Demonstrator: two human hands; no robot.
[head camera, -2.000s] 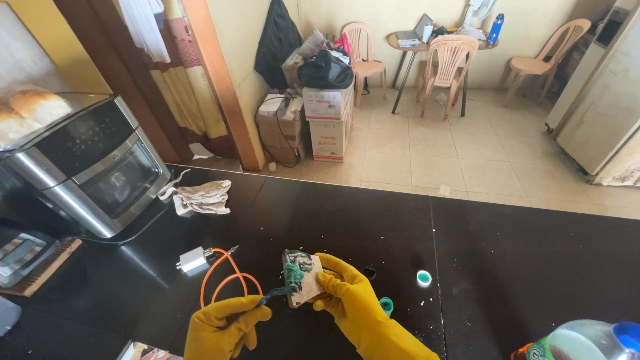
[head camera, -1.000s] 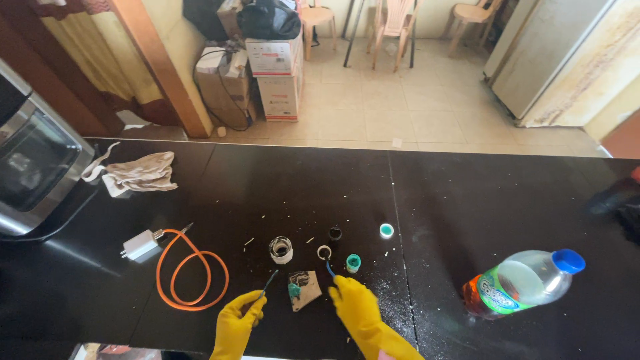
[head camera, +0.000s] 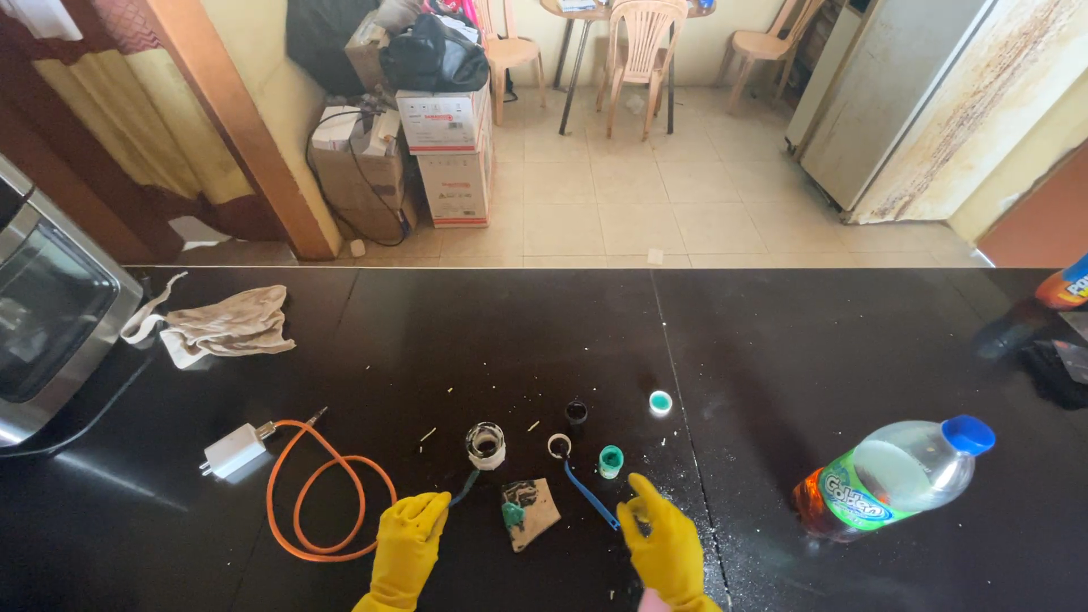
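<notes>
Both hands wear yellow rubber gloves. My left hand pinches a dark-handled brush, whose far end is beside a paint-smeared glass jar. My right hand has its fingers apart, just right of a blue plastic stick that leans on a small round cap. Between the hands lies a flat tan piece with black and green paint on it. Close by stand a small pot of green paint, a small dark pot and a white cap with green paint.
An orange cable with a white adapter lies at left, near a crumpled cloth and a countertop oven. At right a plastic bottle leans toward the left. Boxes, chairs and a fridge stand beyond the dark tabletop.
Two seconds ago both hands held the painted piece and brush up; the piece now lies on the tabletop. My right hand has let go of the blue stick since one second ago.
</notes>
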